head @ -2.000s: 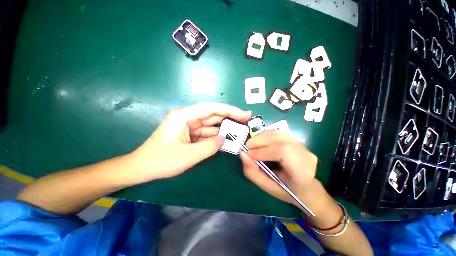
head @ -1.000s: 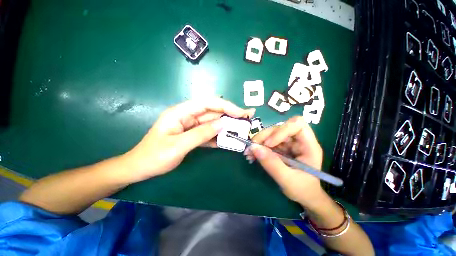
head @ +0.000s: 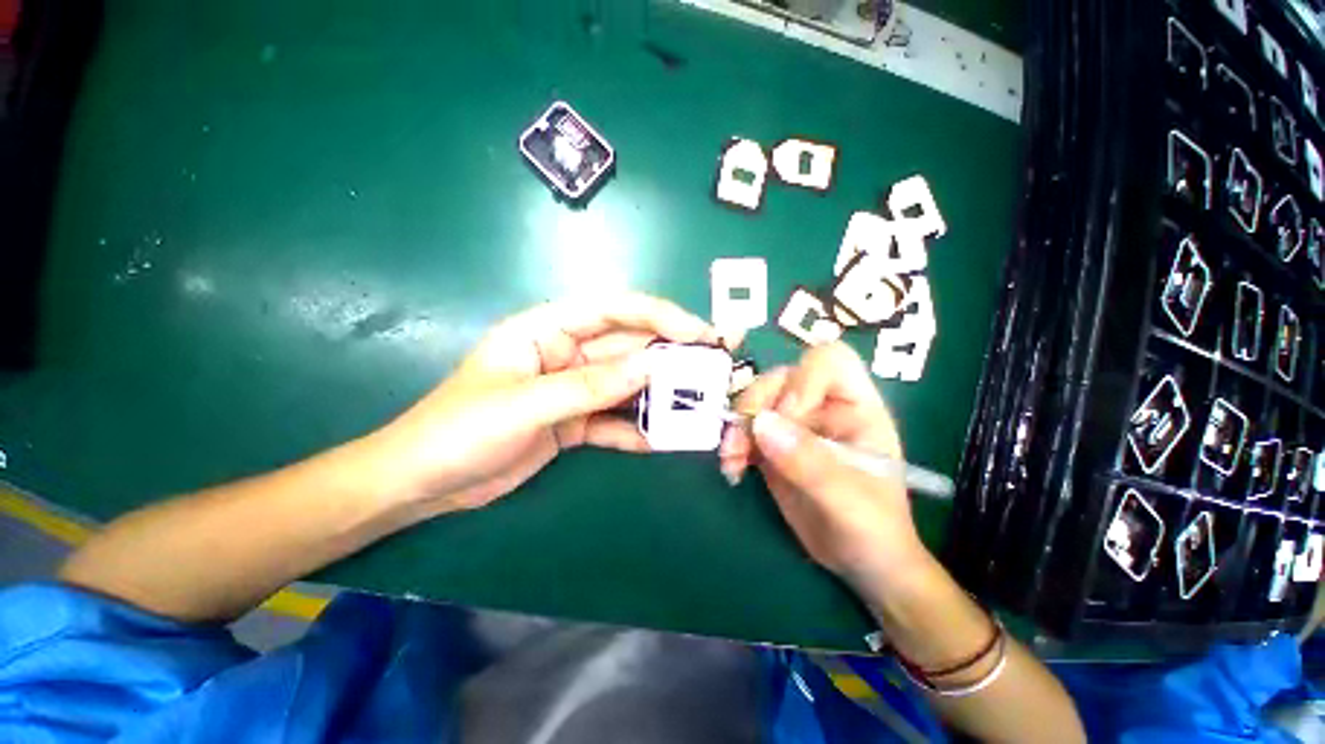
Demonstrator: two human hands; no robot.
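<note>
My left hand [head: 541,381] holds a watch case by its left side, above the green bench. A white cover piece [head: 687,417] with a small dark central window covers the side of the case facing me. My right hand [head: 828,458] grips the silver tweezers [head: 926,478], blurred at the back end. Their front end is at the right edge of the white piece, partly hidden by my fingers. Another black watch case [head: 567,151] with a bright rim lies on the bench, further off and left of centre.
White die-cut pieces with small windows lie beyond my hands, one single piece [head: 740,294] and several in a heap [head: 872,291]. A black blister tray [head: 1083,313] with bright-rimmed housings fills the right side. A pale rail [head: 945,55] runs along the far bench edge.
The tweezers have moved from the white piece's central window to its right edge, and my right hand has drawn slightly away. The window now shows uncovered. The view has shifted slightly.
</note>
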